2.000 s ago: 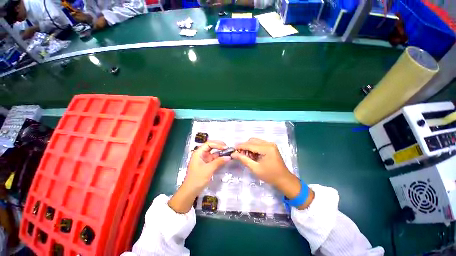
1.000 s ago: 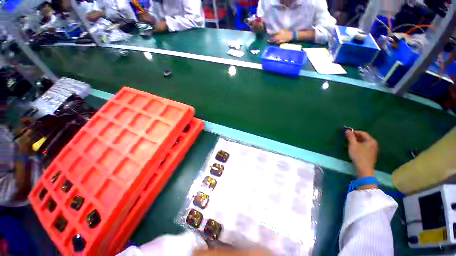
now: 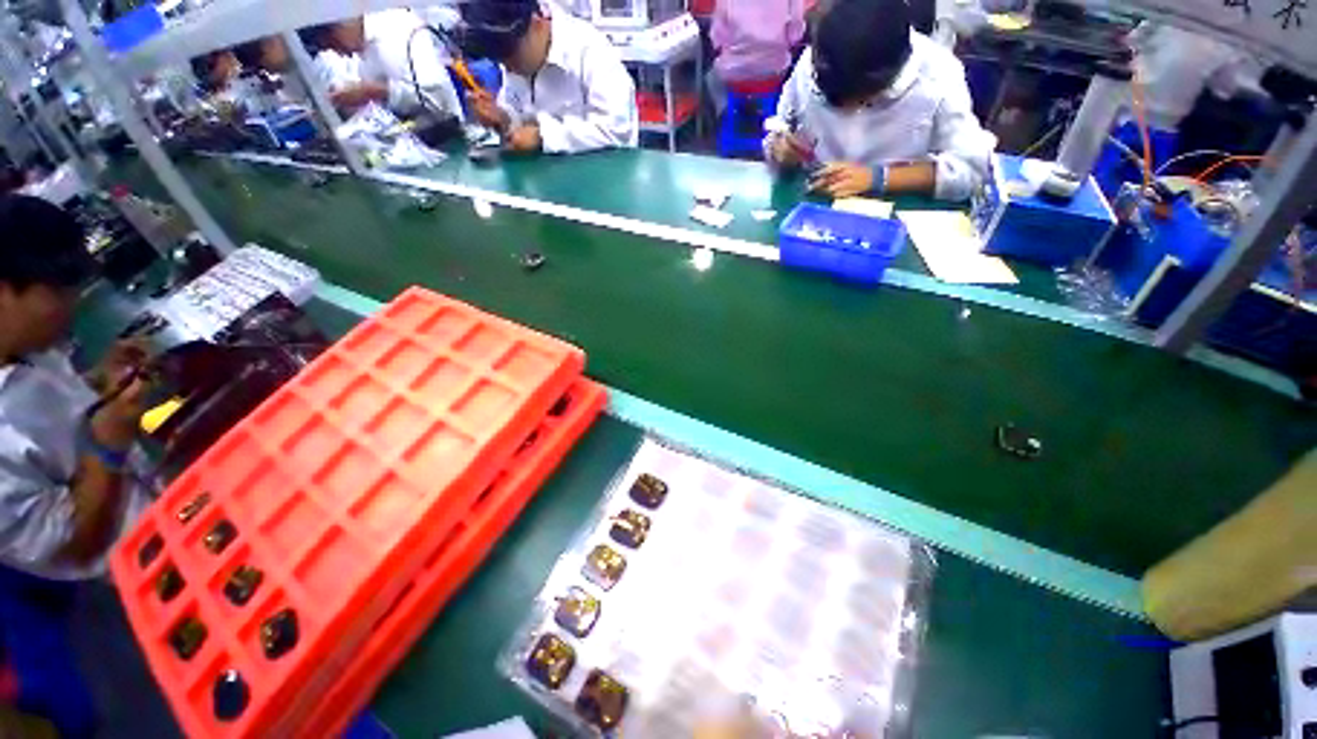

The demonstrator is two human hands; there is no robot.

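The blister tray (image 3: 780,578) lies flat on the green bench. Several dark square modules with gold marks, one of them here (image 3: 550,660), sit along its left side and lower left corner. A blurred, skin-coloured patch at the bottom edge, over the tray's lower part, looks like my left hand (image 3: 715,718); it is cut off, and its fingers and anything in them cannot be made out. A bit of white sleeve shows beside it. My right hand is out of the picture. A small dark part (image 3: 1018,440) lies on the green belt, beyond the tray to the right.
Stacked orange-red trays (image 3: 390,433) tilt at left, the top one holding several dark units. Across the belt (image 3: 693,339) are a blue bin (image 3: 842,243), a blue device (image 3: 1043,217) and workers in white. A yellow roll (image 3: 1242,556) and a white dispenser (image 3: 1257,671) stand at right. Another worker sits at far left.
The view has turned right and risen. Both hands left the tray's middle; the right hand reached over the belt, then left the picture, and a small part lies where it was.
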